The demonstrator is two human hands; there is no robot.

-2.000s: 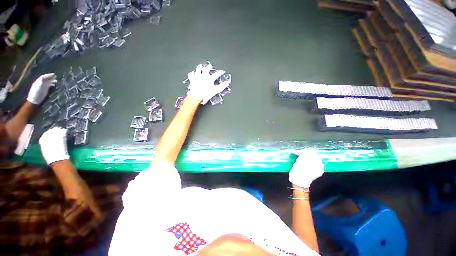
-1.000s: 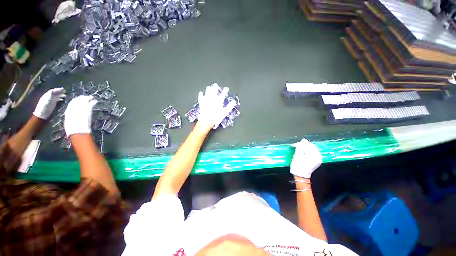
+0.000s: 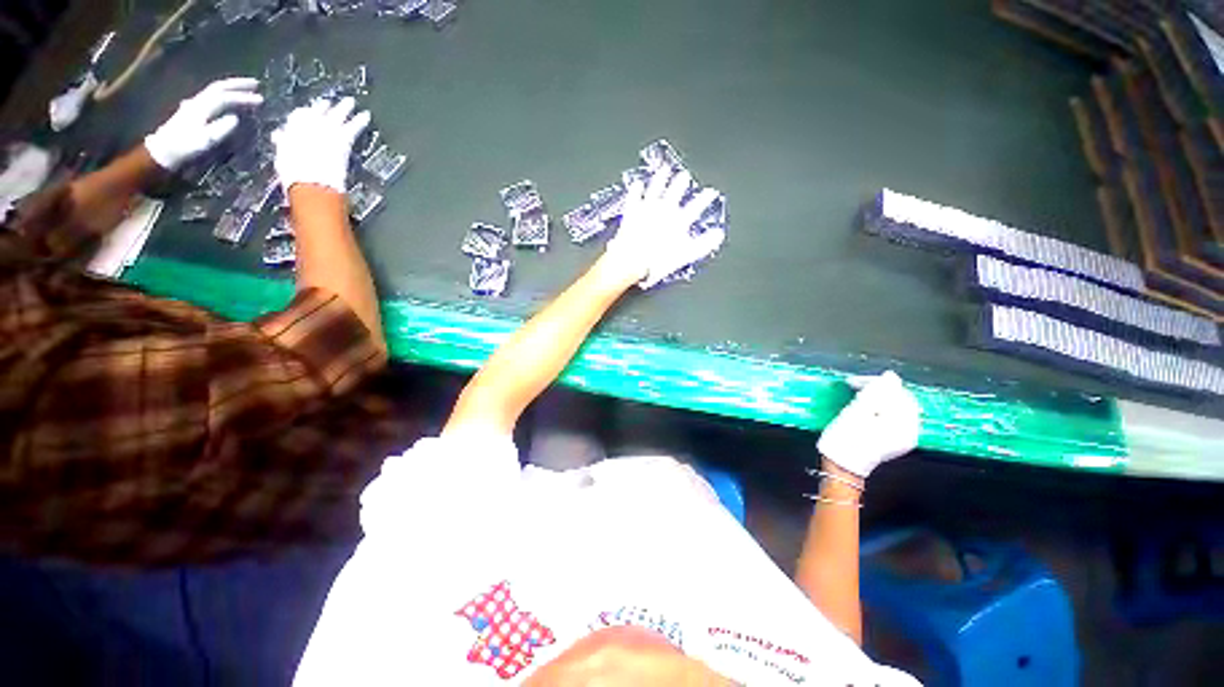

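Observation:
My left hand (image 3: 666, 231), in a white glove, lies palm down with spread fingers on a small group of clear-grey moulded parts (image 3: 591, 215) on the dark green table. Its palm hides some of them; whether it grips any cannot be told. Several more loose parts (image 3: 487, 277) lie to its left. My right hand (image 3: 873, 421), gloved and with its fingers curled, rests at the green table edge (image 3: 752, 383). Nothing shows in it, but its inside is hidden.
Three long ribbed part rows (image 3: 1094, 346) lie at the right, with layered brown-edged stacks (image 3: 1154, 161) behind. At left a neighbour's gloved hands (image 3: 318, 145) are over other loose parts (image 3: 383, 164). A blue stool (image 3: 987, 611) stands below the table edge.
The view has shifted, so the table things sit further right and the supply heap is mostly out of the picture. My left hand stays on the group. My right hand stays at the edge.

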